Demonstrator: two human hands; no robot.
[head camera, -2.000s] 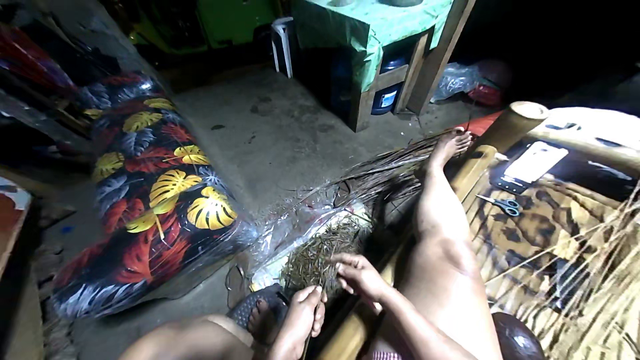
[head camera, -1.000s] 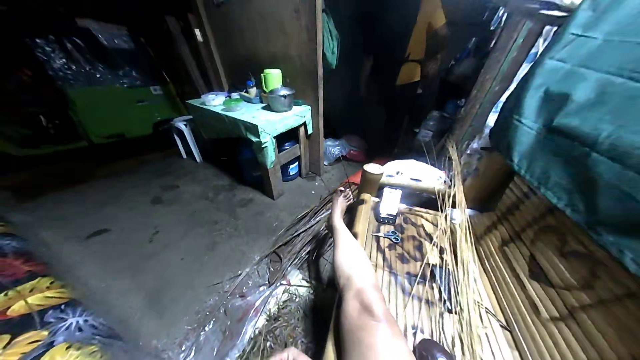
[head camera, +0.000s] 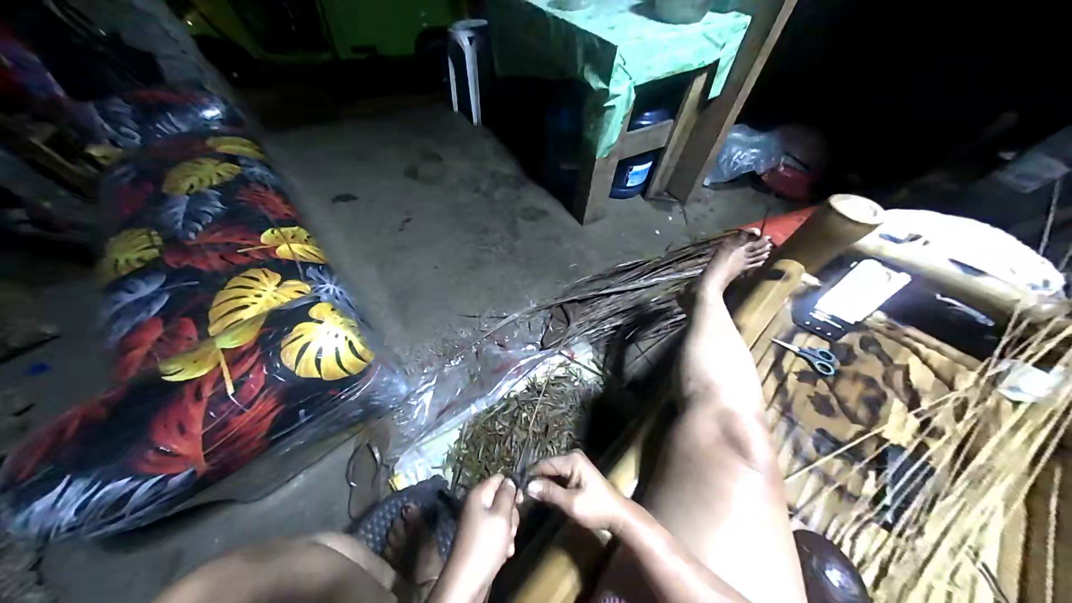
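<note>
My left hand (head camera: 492, 523) and my right hand (head camera: 576, 492) are close together at the lower middle, fingertips almost meeting. Both pinch something thin and dark, perhaps a strip of plant fibre, too small to make out well. Just beyond them a heap of dry plant scraps (head camera: 523, 423) lies on plastic on the floor. Long dry stalks (head camera: 636, 289) lie behind the heap, by my outstretched foot. On the bamboo bench to the right are scissors with blue-grey handles (head camera: 816, 358), a phone-like device with a white top (head camera: 858, 293) and many pale long strips (head camera: 971, 452).
A plastic-wrapped cushion with a leaf print (head camera: 243, 310) lies at left. A table with a green cloth (head camera: 670, 46) stands at the back, a blue water container (head camera: 634, 174) beneath it. A thick bamboo post (head camera: 829, 226) rises at the bench's end. A dark round object (head camera: 829, 569) is beside my thigh.
The view swung up toward the room and back down. My hands, mostly out of view one second ago, are in sight again and closer together than two seconds ago.
</note>
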